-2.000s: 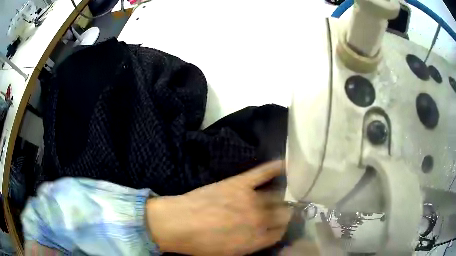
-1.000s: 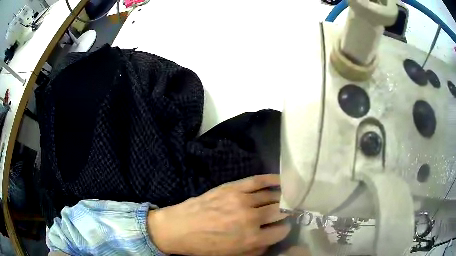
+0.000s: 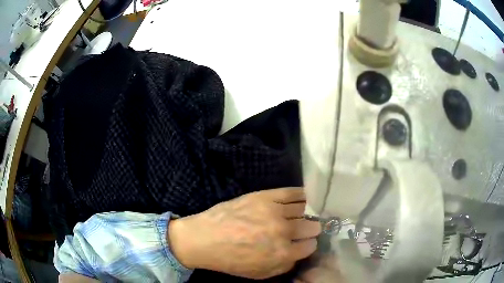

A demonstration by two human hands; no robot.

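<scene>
A dark checked garment [image 3: 138, 143] lies in a heap left of the cream sewing machine head [image 3: 381, 110], and part of it runs under the head. My left hand [image 3: 248, 232], bare with a light blue plaid sleeve, lies palm down on the dark cloth with its fingertips at the head's left edge. My right hand [image 3: 323, 271] shows only as blurred fingers at the bottom edge, below the head. The take-up lever guard [image 3: 411, 221] partly covers this area. The needle and presser foot cannot be made out.
The white table [image 3: 265, 50] lies behind the garment. Its curved brown edge [image 3: 41, 83] is at the left. A pressure adjuster knob [image 3: 378, 27] stands on the head. A blue hose [image 3: 481, 19] and a dark display [image 3: 420, 12] are at the top right. Another white workstation is beyond, top left.
The machine head appears farther left and slightly higher in the picture. My left hand stays on the cloth, and its fingers look slightly shifted. The garment heap looks nearly the same.
</scene>
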